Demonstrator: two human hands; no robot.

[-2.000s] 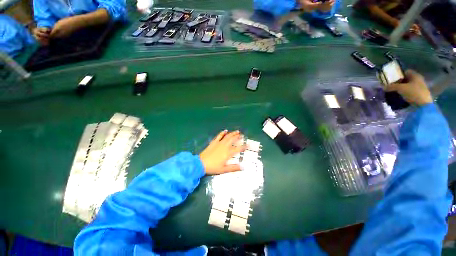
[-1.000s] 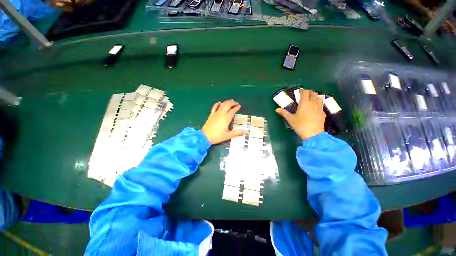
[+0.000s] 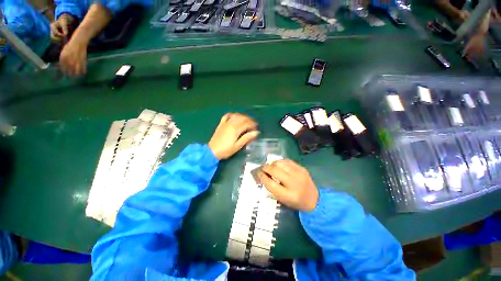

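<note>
A silver-beige die-cut sticker sheet (image 3: 251, 230) lies in front of me, with clear backing film (image 3: 267, 147) showing at its far end. My right hand (image 3: 289, 184) is over the sheet and pinches a small greyish adhesive piece (image 3: 257, 175) between thumb and fingers. My left hand (image 3: 233, 136) is just left of the sheet's far end, fingers curled; whether it holds anything is hidden. Several black phones (image 3: 354, 136) with white rectangles lie fanned beyond my right hand.
A stack of sticker sheets (image 3: 127, 159) lies at left. A clear blister tray (image 3: 404, 197) with phones is at right. Single phones (image 3: 185, 76) lie along the bench's far side. A second blister tray (image 3: 211, 28) and other workers' hands (image 3: 73, 57) are across the bench.
My right hand has gone from the blister tray to the phone group, then left to the sheet, where it now pinches a piece. More phones lie in the group. My left hand has moved off the sheet.
</note>
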